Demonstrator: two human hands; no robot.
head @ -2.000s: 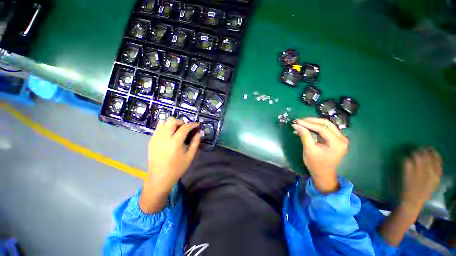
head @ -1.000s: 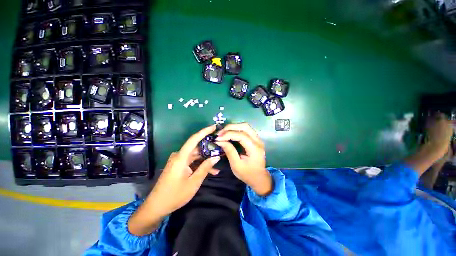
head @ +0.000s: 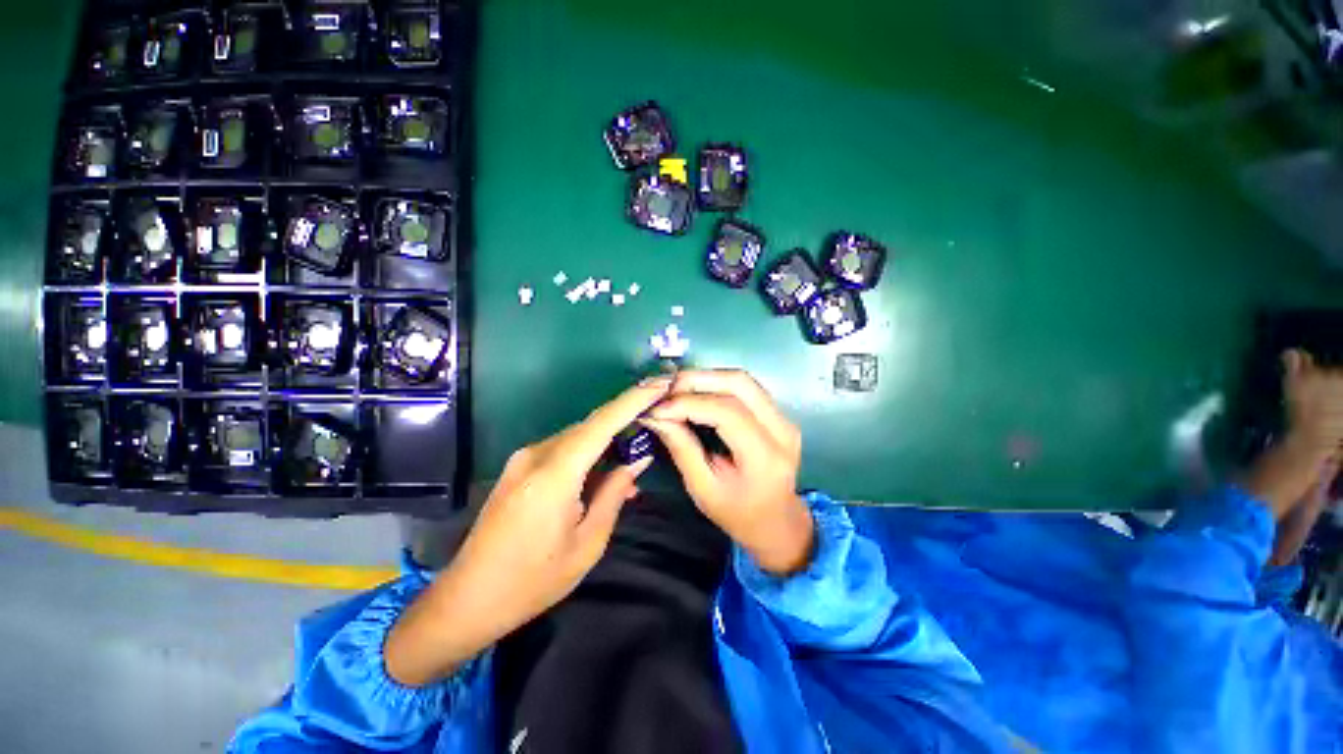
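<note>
My left hand [head: 552, 494] holds a black device housing [head: 635, 445] by its edges near the bench's front edge. My right hand [head: 734, 449] is over the same housing, its thumb and fingertips together at the housing's top. The fingers hide most of the housing, and I cannot tell if a small piece is between the right fingertips. Small white pads [head: 592, 289] lie scattered on the green mat, with a small cluster of them [head: 669, 343] just beyond my fingertips.
A black blister tray [head: 460, 295] holding housings is at left, its near right pocket empty. Several loose housings [head: 734, 252] lie beyond my hands, with a yellow scrap [head: 673, 171] between some. A pale square piece [head: 854, 371] lies to the right. Another person's hand [head: 1311, 405] is at far right.
Since two seconds ago, my left hand has left the tray and the hands have met on a housing. Since one second ago, the fingers have closed further over it. The view has shifted slightly.
</note>
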